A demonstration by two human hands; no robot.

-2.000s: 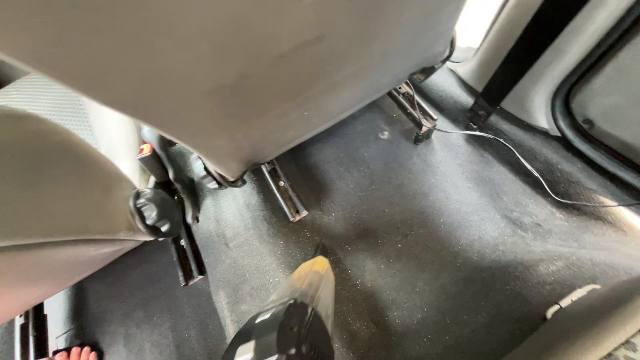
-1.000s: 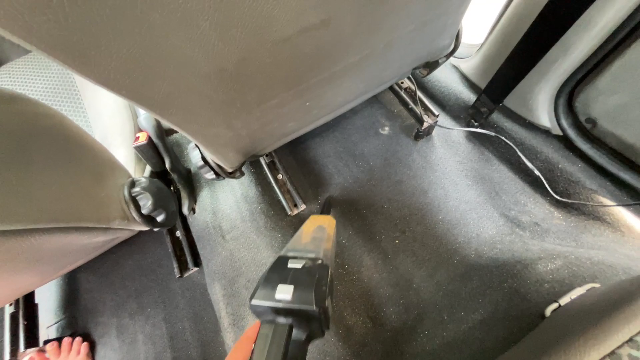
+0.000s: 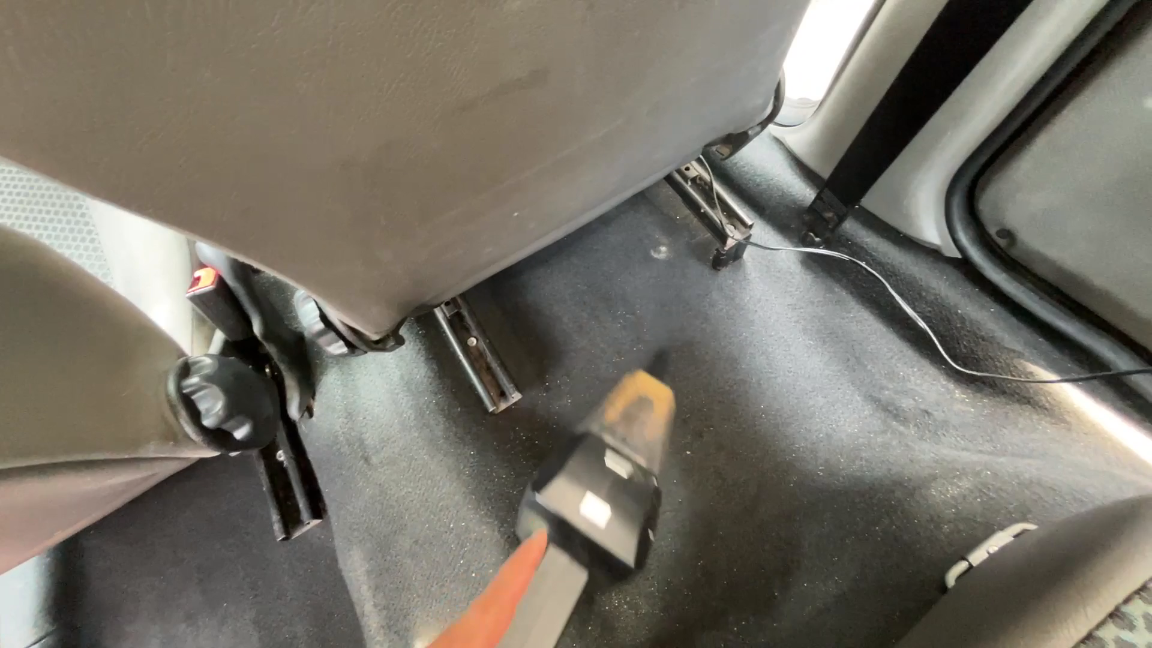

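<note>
A black handheld vacuum cleaner [image 3: 594, 504] with a translucent, yellowish-tipped nozzle [image 3: 643, 400] is low in the middle of the head view, slightly blurred. The nozzle points up and a little right, over the dark, speckled car floor [image 3: 756, 432]. My right hand [image 3: 495, 598] is on the grey handle; one digit lies along its left side, and the rest of the hand is cut off by the bottom edge. A metal seat rail [image 3: 477, 355] is above and left of the nozzle. My left hand does not show.
A grey seat back [image 3: 405, 135] spans the top. At left are a seat knob [image 3: 225, 400], a seat-belt buckle [image 3: 207, 288] and another rail [image 3: 292, 486]. A thin cable [image 3: 900, 301] runs from the right rail [image 3: 715, 207] to the door side. A seat edge [image 3: 1053, 576] borders the lower right.
The vacuum cleaner has moved up and right over the floor, bringing part of my right hand into view. Toes or fingertips at the lower left earlier are out of view.
</note>
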